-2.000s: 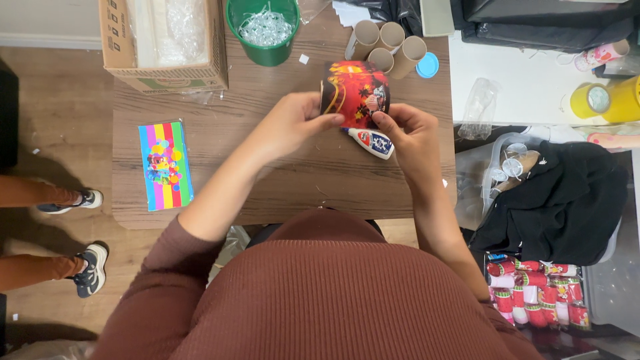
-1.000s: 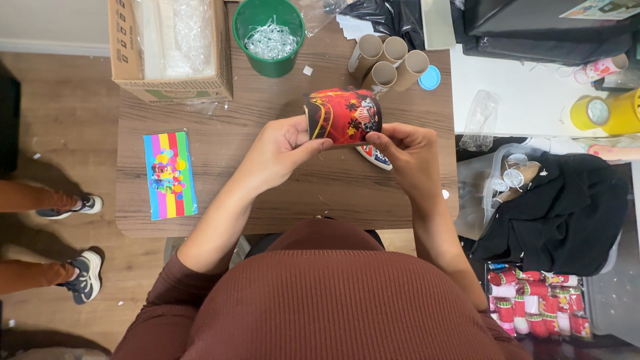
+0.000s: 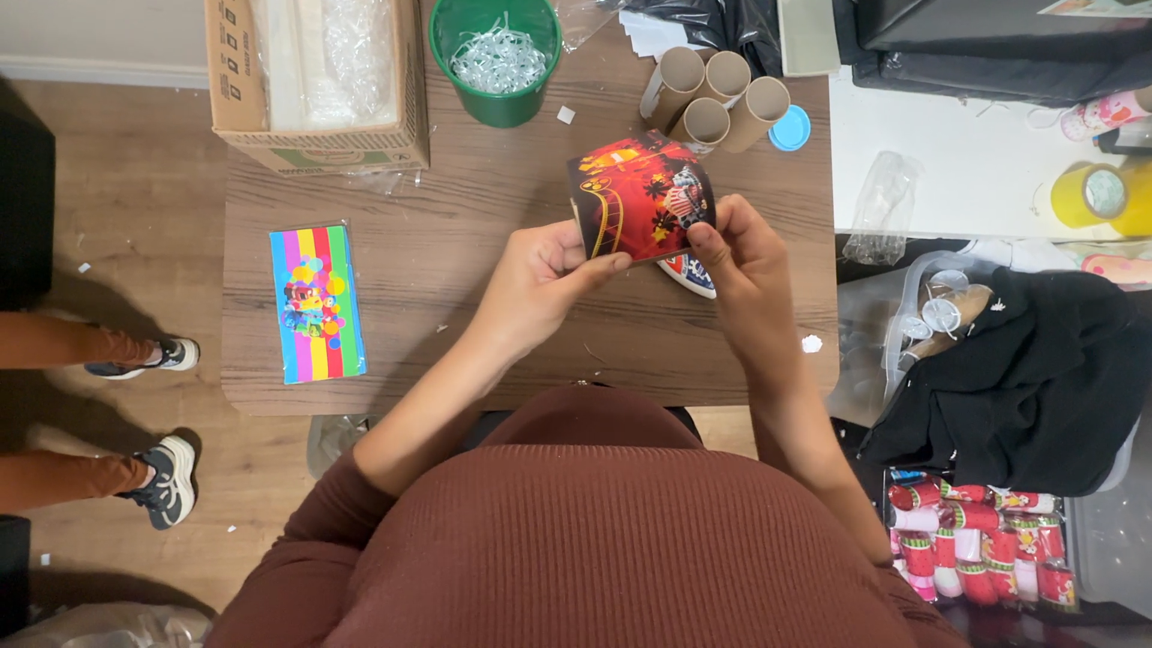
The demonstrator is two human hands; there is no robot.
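Observation:
A curved printed card (image 3: 641, 198), red and black with a yellow film-strip pattern, is held up over the wooden table. My left hand (image 3: 549, 279) grips its lower left edge, and my right hand (image 3: 742, 256) pinches its right edge between thumb and fingers. Below the card, partly hidden by it, lies a white bottle (image 3: 691, 274) with a red and blue label. Several cardboard tubes (image 3: 704, 121) stand close together beyond the card, beside a light blue round lid (image 3: 790, 128). A striped, multicoloured printed packet (image 3: 317, 306) lies flat on the left of the table.
A cardboard box (image 3: 324, 144) with plastic wrap and a green bucket (image 3: 499, 103) of clear shreds stand at the back. On the right are yellow tape rolls (image 3: 1093, 193), a clear bin (image 3: 900, 333) with black cloth (image 3: 1017, 387), and small wrapped red items (image 3: 985, 544). Another person's legs (image 3: 72, 472) show at left.
Both hands still hold the printed card. It was more rounded two seconds ago and now looks flatter, with the film-strip pattern turned more into view.

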